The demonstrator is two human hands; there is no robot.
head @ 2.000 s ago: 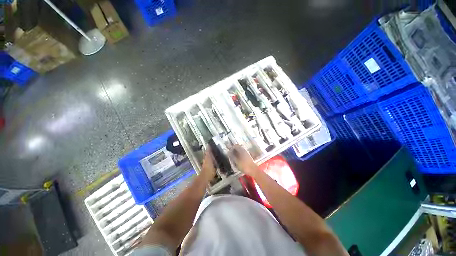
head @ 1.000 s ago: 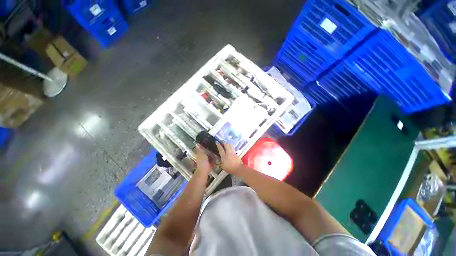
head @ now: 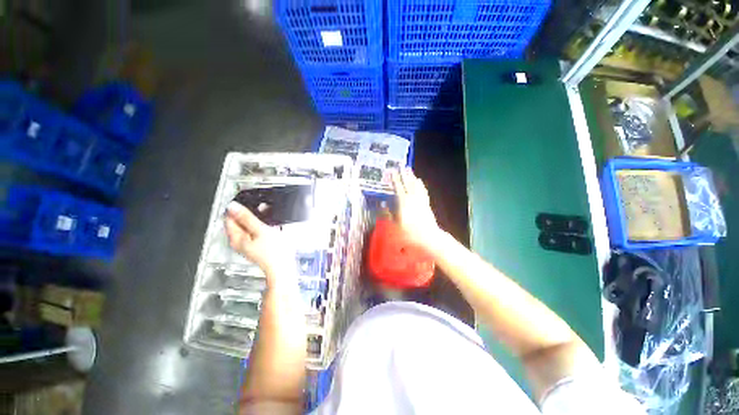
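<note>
My left hand (head: 255,237) holds a dark, glossy oblong part (head: 279,203) by its left end, above the stacked off-white divided tray (head: 208,235). A bright white patch lies beside the part and washes out detail. My right hand (head: 413,203) is open with fingers extended, at the near edge of a newspaper-lined crate (head: 369,154); it holds nothing that I can see. Two black oblong parts with holes (head: 563,233) lie side by side on the green bench (head: 523,162), right of my right hand.
A red stool (head: 399,255) stands between the tray stack and the bench. Stacked blue crates (head: 344,77) stand ahead. Behind the bench's white strip are a blue bin of small parts (head: 651,203), black parts (head: 634,296) and clear plastic. More blue crates (head: 65,215) stand far left.
The view has turned right, towards the bench. My hands were together on a dark part over the tray; now they are apart, the left with a dark part, the right open near the newspaper-lined crate.
</note>
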